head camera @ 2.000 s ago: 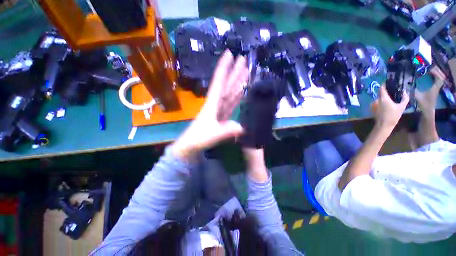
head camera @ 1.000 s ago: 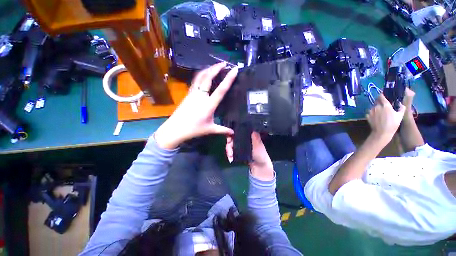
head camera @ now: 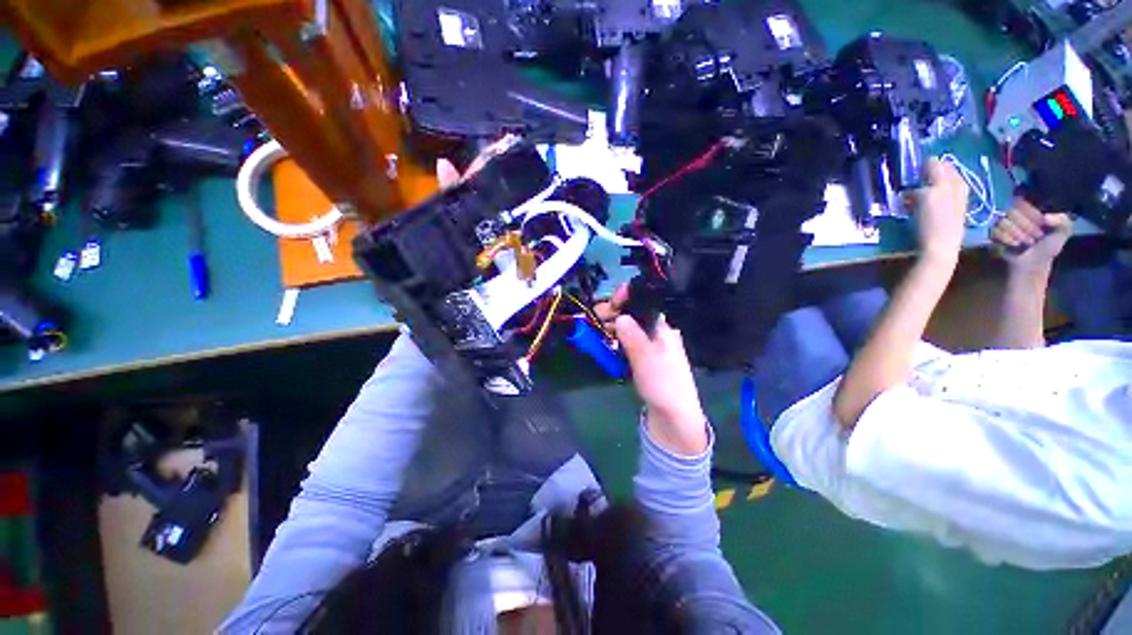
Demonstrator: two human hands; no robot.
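An opened black unit is held above my lap, its two halves spread apart. The left half (head camera: 428,279) is a black housing part with white and orange-brown leads. The right half (head camera: 732,236) is a wide black shell with a small green spot inside and a red wire along its top. White, red and yellow wires (head camera: 546,254) run between the halves. A blue-banded barrel (head camera: 597,349) hangs below them. My left hand (head camera: 449,174) is mostly hidden behind the left half; only fingertips show at its top. My right hand (head camera: 658,366) grips the lower inner edge of the right half.
An orange stand (head camera: 323,106) rises at upper left, with a white ring (head camera: 257,199) at its base. Black units (head camera: 732,50) line the bench behind. A blue pen (head camera: 199,275) lies left. A neighbouring person (head camera: 981,422) sits at right by a display box (head camera: 1049,99). A floor bin (head camera: 130,533) is lower left.
The unit was closed with its labelled face showing; now it is open in two halves with wires exposed. My left hand moved behind the left half. The neighbour's hands moved apart.
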